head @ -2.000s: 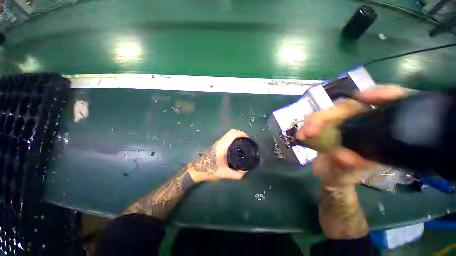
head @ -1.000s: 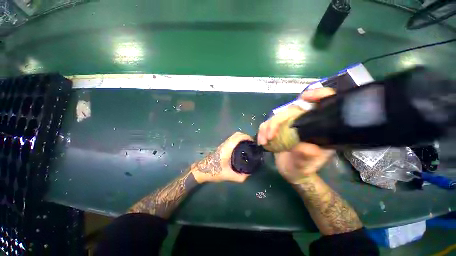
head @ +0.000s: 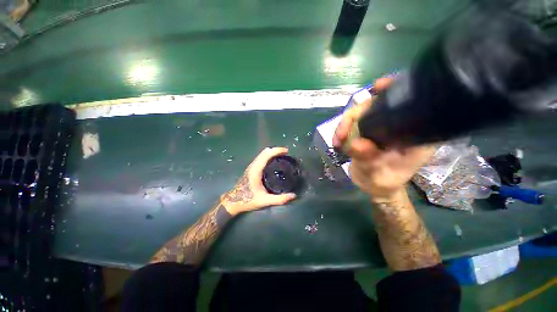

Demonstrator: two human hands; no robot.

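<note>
A black cylindrical housing [head: 282, 175] stands on the dark green bench with its round recessed end facing up. My left hand [head: 259, 184] is wrapped around its left side, thumb and fingers on the rim. My right hand [head: 382, 158] grips the black electric screwdriver [head: 440, 91], which is tilted and blurred, above and right of the housing. The screwdriver's tip is hidden behind my fingers. The white-and-blue screw feeder [head: 328, 130] sits partly hidden behind my right hand, with dark screws at its near end.
Stacked black blister trays [head: 36, 177] stand at the far left. A clear bag of screws [head: 455, 180] and a blue-handled tool [head: 519, 194] lie at the right. A white rail [head: 214, 103] separates the bench from the green belt, where another housing [head: 350, 27] stands. Loose screws are scattered about.
The screwdriver in my right hand came left from the feeder to the housing, then rose away to the upper right. The housing on the belt has shifted left in view.
</note>
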